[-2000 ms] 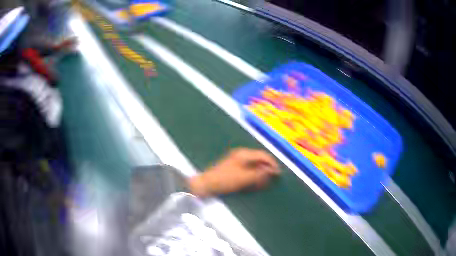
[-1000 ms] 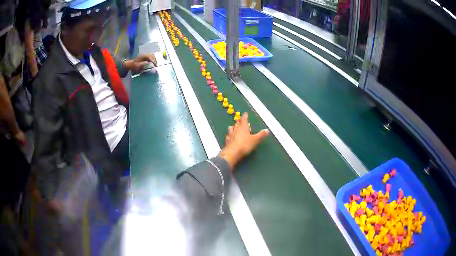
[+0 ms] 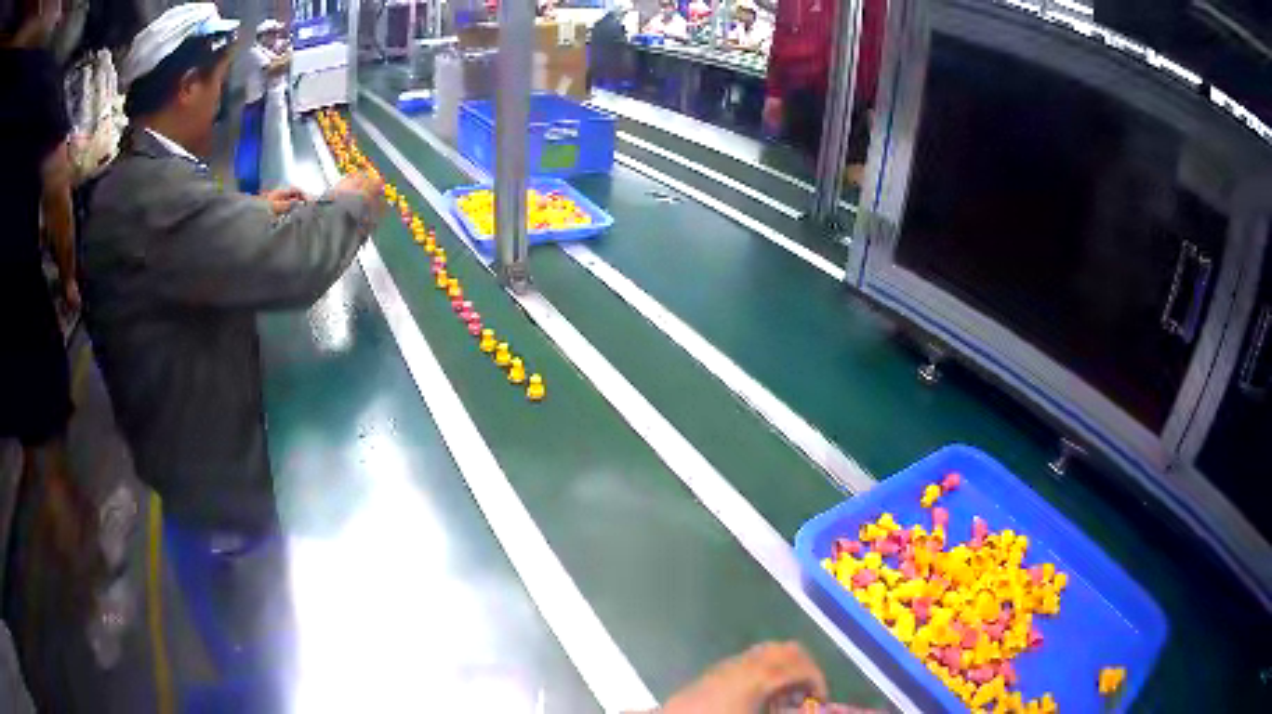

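A row of small yellow plastic pieces and pink plastic pieces runs along the green conveyor belt, its near end at the middle of the view. A shallow blue tray at the lower right holds a heap of yellow and pink pieces. My left hand is at the bottom edge, left of the tray, blurred and mostly cut off. Something small and reddish is at its fingertips, too unclear to tell whether it is held. My right hand is out of the picture.
A person in a grey jacket stands at the left with hands over the far row. A metal post rises beside the belt. Behind it are another blue tray with pieces and a deeper blue crate. A dark-windowed cabinet stands at right.
My left hand has moved from the row's near end back to the bottom edge. The view has shifted, showing more of the far line. The other person's hands have moved over the row.
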